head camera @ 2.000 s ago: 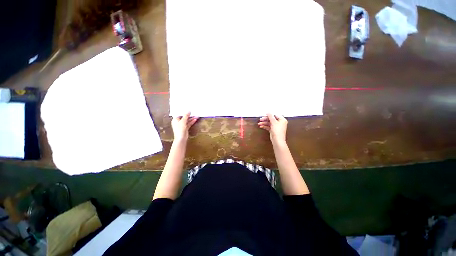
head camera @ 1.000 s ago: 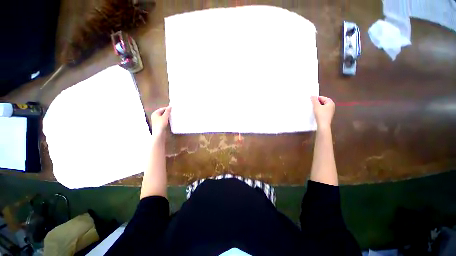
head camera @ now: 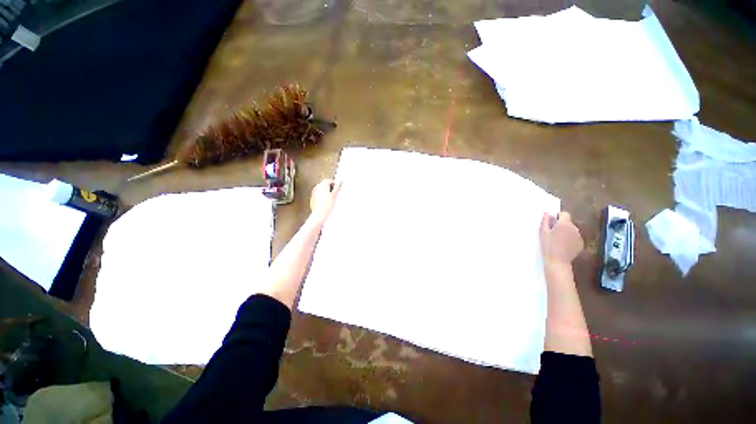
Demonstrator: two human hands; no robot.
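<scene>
A white stack of cut fabric panels [head camera: 431, 257] lies on the brown table in front of me, its top edge sloping down at the right. My left hand [head camera: 324, 199] is at the stack's upper left edge, fingers closed on the fabric edge. My right hand [head camera: 563, 238] is at its upper right edge, fingers bent on the panel edge. How many layers they hold cannot be told. A second white pile [head camera: 182, 273] lies to the left, partly behind my left arm.
A red and metal tool [head camera: 278, 176] stands between the piles, with a brown feather duster [head camera: 249, 128] above. A metal weight [head camera: 616, 248] is right of the stack. Folded white panels [head camera: 588, 66] and sheer scraps [head camera: 713, 178] lie upper right; black cloth [head camera: 99, 74] upper left.
My hands have moved from the stack's bottom edge to its sides, then up toward its top corners. The view has tilted and shifted, showing more of the table's far side.
</scene>
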